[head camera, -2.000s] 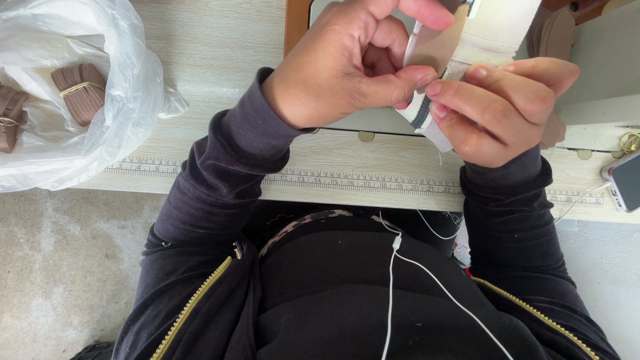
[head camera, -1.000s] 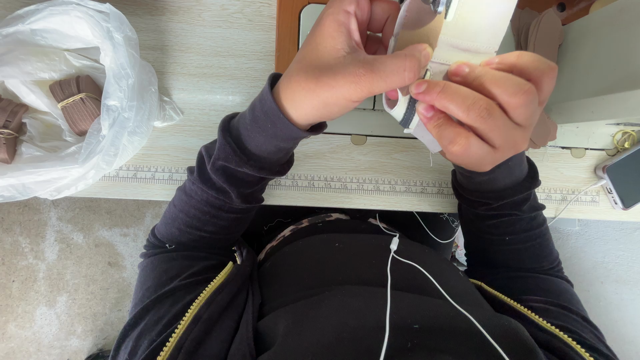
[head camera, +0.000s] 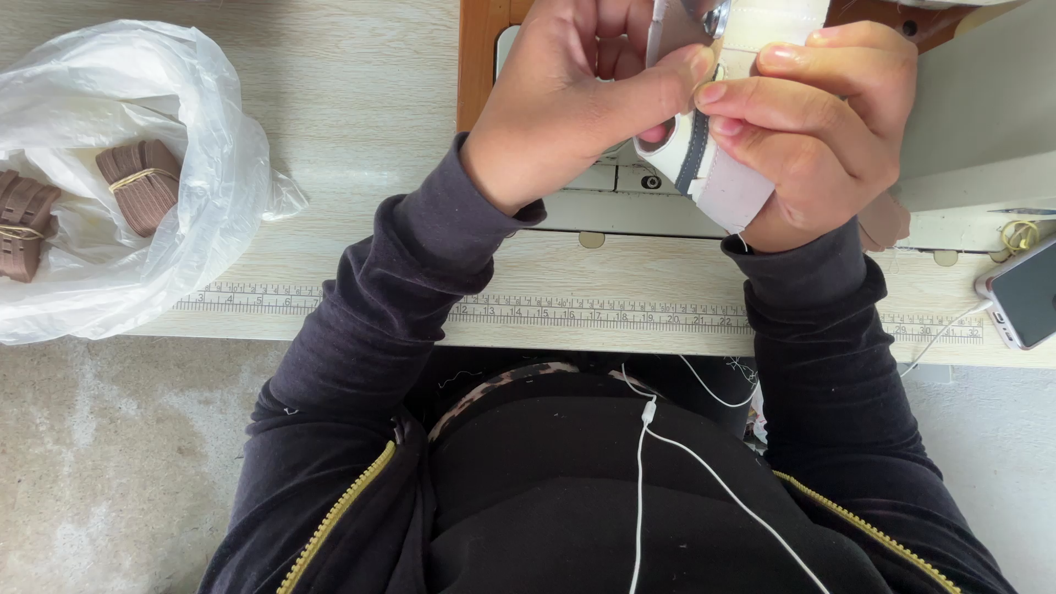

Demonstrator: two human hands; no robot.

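Note:
My left hand (head camera: 594,99) and my right hand (head camera: 817,132) meet at the top of the view and pinch one stitched piece (head camera: 738,186) between their thumbs and fingers. The piece is white and pale grey with a dark stitched strip, and looks like part of a shoe upper. A brown part and a shiny round metal thing (head camera: 716,18) show at its upper end, partly cut off by the frame. Under the hands lies the pale bed of a sewing machine (head camera: 577,206).
An open plastic bag (head camera: 223,190) at the left holds brown elastic bundles (head camera: 140,186). A printed ruler (head camera: 577,313) runs along the table's front edge. At the right are a phone or power bank (head camera: 1027,293) with a white cable and the machine's body (head camera: 982,107).
Both hands keep hold of the piece, whose angle has shifted a little. The shiny metal thing shows now and one second ago, but is not plain in the oldest frame.

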